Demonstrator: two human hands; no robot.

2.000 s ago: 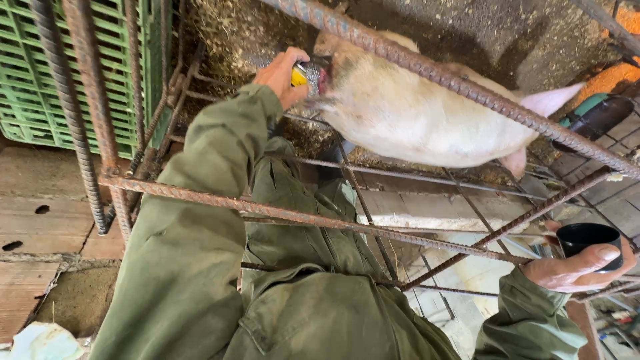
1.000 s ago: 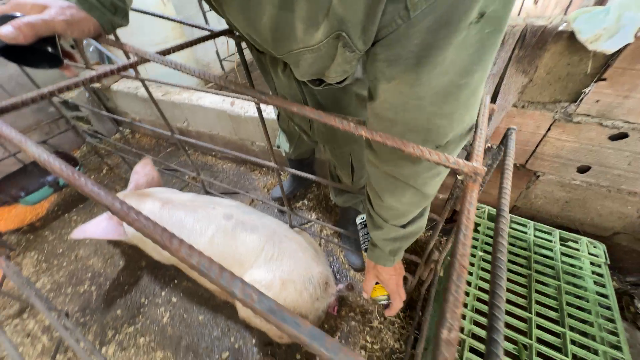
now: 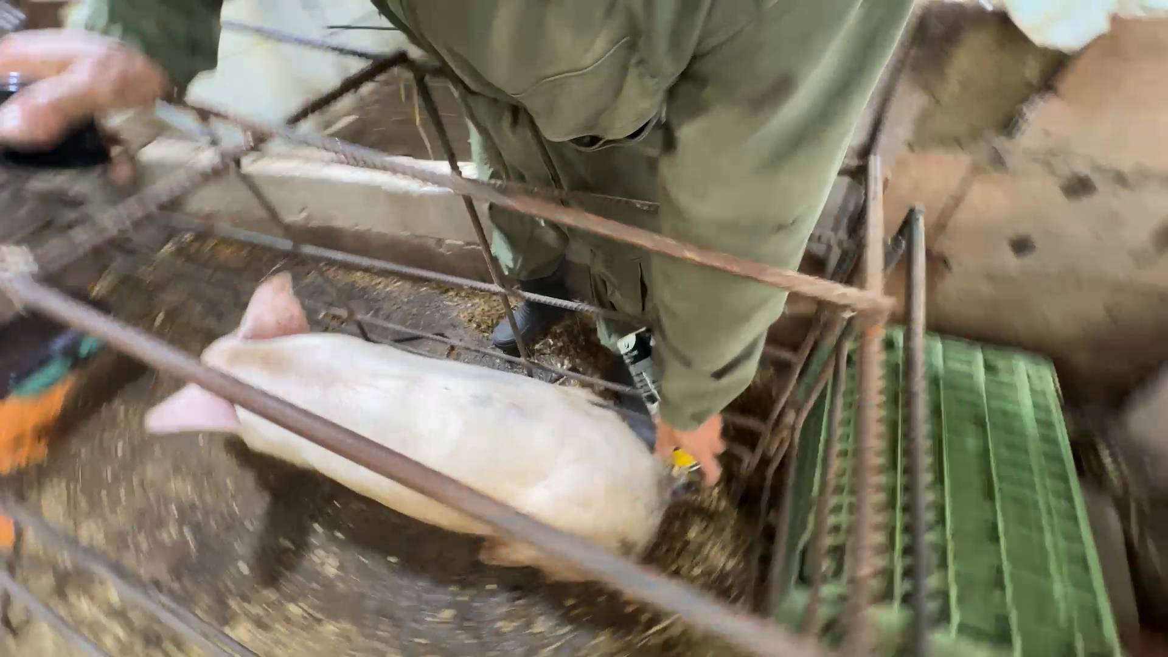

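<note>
My left hand [image 3: 692, 444] reaches down at the centre right, closed around a narrow can [image 3: 641, 370] with a dark-and-white side and a yellow part between the fingers. It is beside the rear of a pale pig [image 3: 438, 424], which stands in the pen with its ears toward the left; whether hand or can touches the pig cannot be told. Up at the left edge, blurred, my right hand [image 3: 87, 87] holds a black cup-like object [image 3: 59, 146], partly cut off by the frame. Rusty rebar crosses in front of the pig.
A rusty rebar rail [image 3: 584, 219] runs across my green clothing, and upright bars stand at the right. Beyond them lies a green slatted plastic panel [image 3: 995, 493] near a brick wall [image 3: 1077, 228]. A low concrete ledge [image 3: 338, 201] borders the pen. Something orange [image 3: 32, 424] is at the left.
The view has swung round since the oldest frame. My left hand remains at the pig's rear with the can, and my right hand still holds the black object.
</note>
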